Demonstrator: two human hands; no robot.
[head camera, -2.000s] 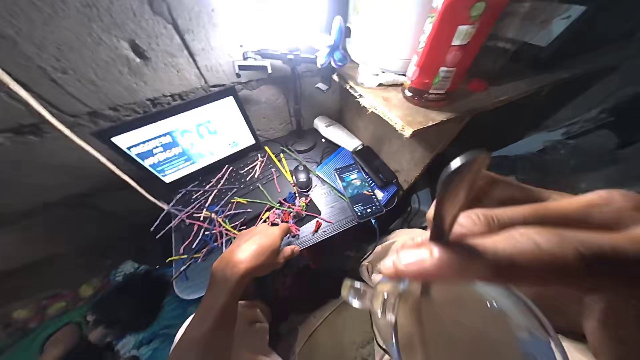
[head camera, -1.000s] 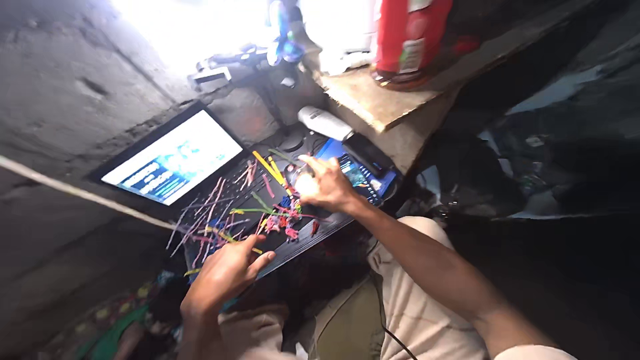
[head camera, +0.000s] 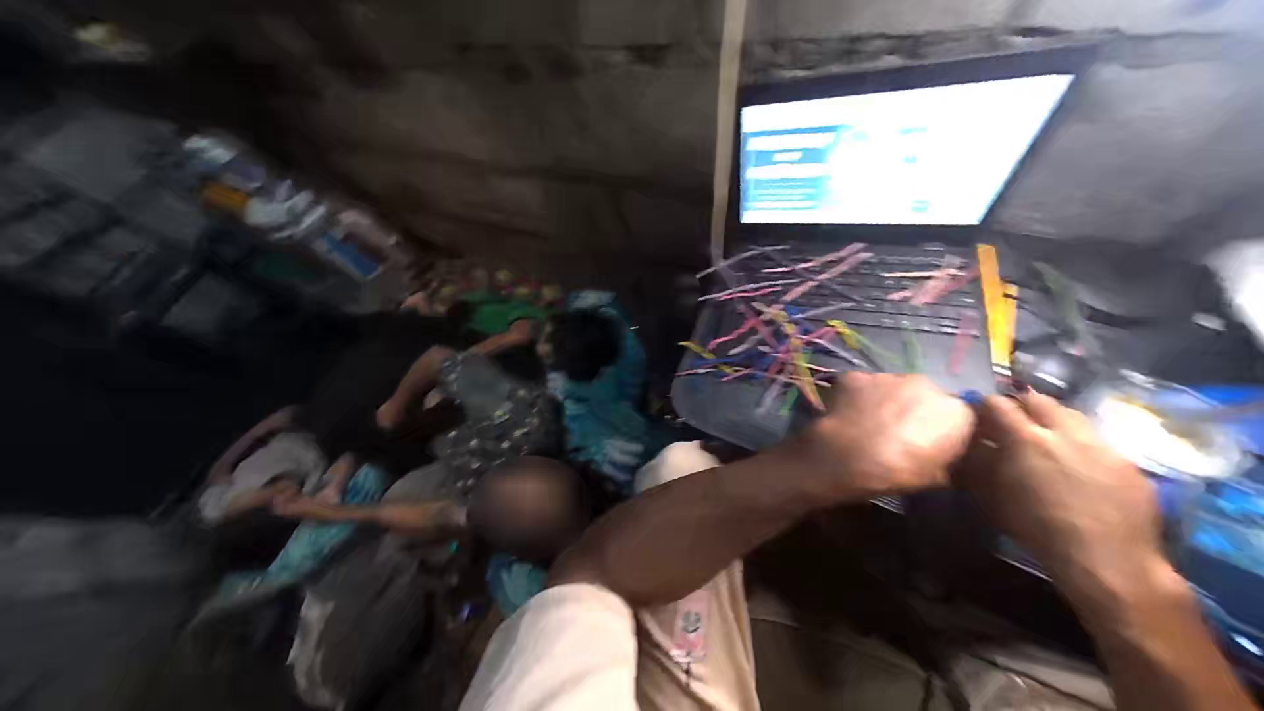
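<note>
My left hand and my right hand meet knuckle to knuckle over the front right edge of a laptop. Their fingers are curled, and a small blue bit shows between them; what each hand holds is hidden and blurred. Many thin coloured twisted strips lie scattered over the keyboard, pink, purple, yellow and green. Two wider yellow-orange strips lie at its right side. Behind them stands the lit laptop screen.
A pale cord hangs left of the screen. Several people lie or sit close together at the lower left. Blurred bottles or packets are at the upper left. A dark computer mouse sits right of the laptop, near blue items.
My hands, apart on the heap of strips one second ago, are now together at the laptop's front right. The view has swung left, bringing the people into sight.
</note>
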